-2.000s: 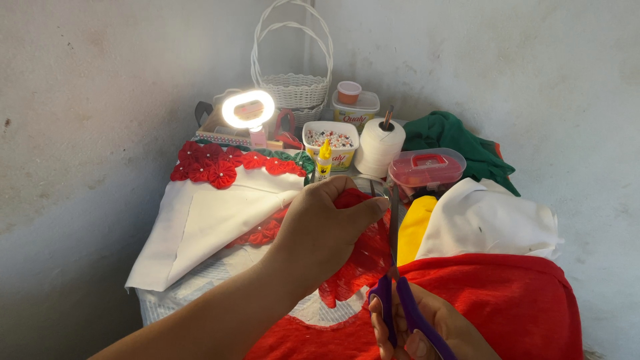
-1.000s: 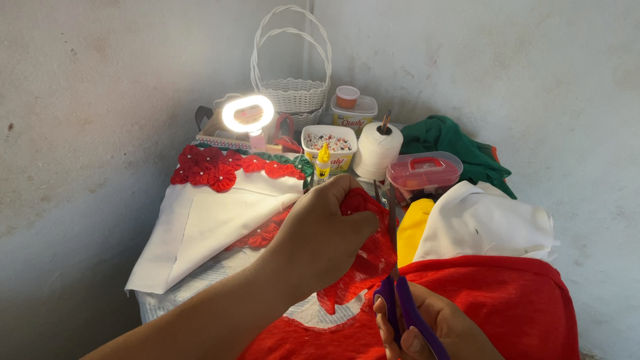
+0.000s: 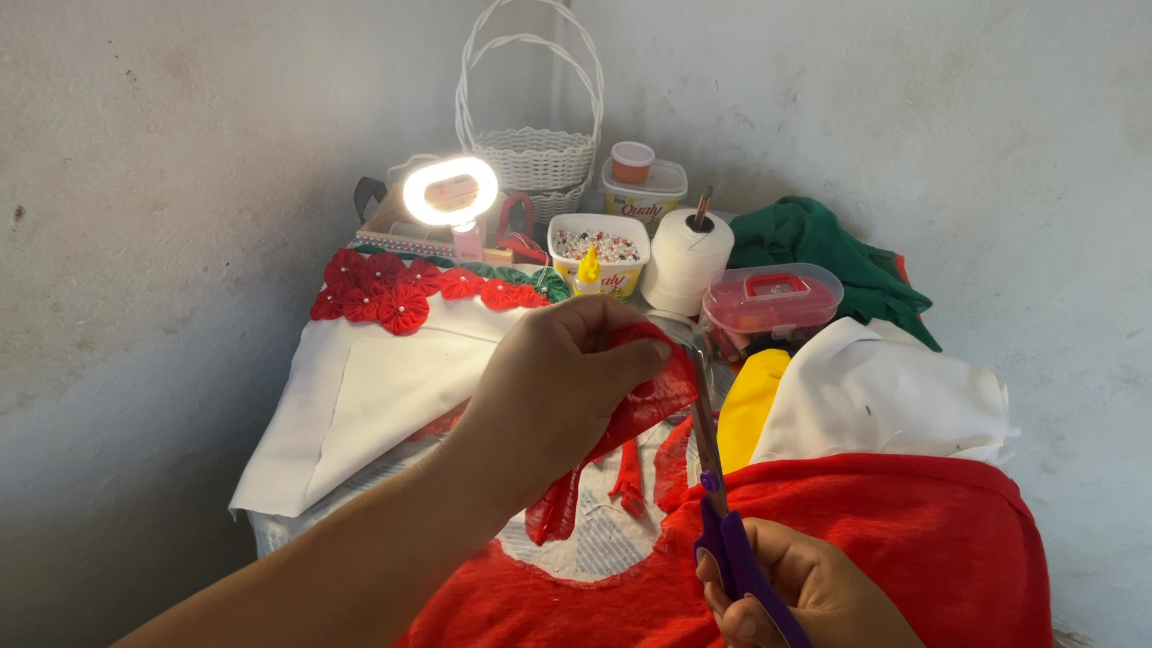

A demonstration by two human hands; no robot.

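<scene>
My left hand point(image 3: 576, 378) pinches a piece of thin red fabric point(image 3: 652, 396) between thumb and fingers, above the middle of the table. My right hand point(image 3: 792, 585) is on the purple handles of a pair of scissors point(image 3: 733, 540), whose blades point up and away, right at the fabric's right edge. Below both hands a larger red cloth point(image 3: 882, 531) lies spread, with a rounded cut-out at its far edge. Narrow red scraps point(image 3: 630, 481) lie in that cut-out on the patterned table covering point(image 3: 603, 540).
White cloth with red fabric rosettes point(image 3: 400, 306) lies left. Behind stand a lit lamp point(image 3: 450, 191), a wicker basket point(image 3: 540, 162), a tub of beads point(image 3: 598, 252), a glue bottle point(image 3: 588, 270) and a thread cone point(image 3: 688, 261). Right are a lidded box point(image 3: 774, 301), green cloth point(image 3: 819, 243), yellow cloth point(image 3: 751, 405) and white cloth point(image 3: 882, 387).
The red fabric in my left hand hangs differently, its lower part now drawn to the left. The scissor blades look closer together than before.
</scene>
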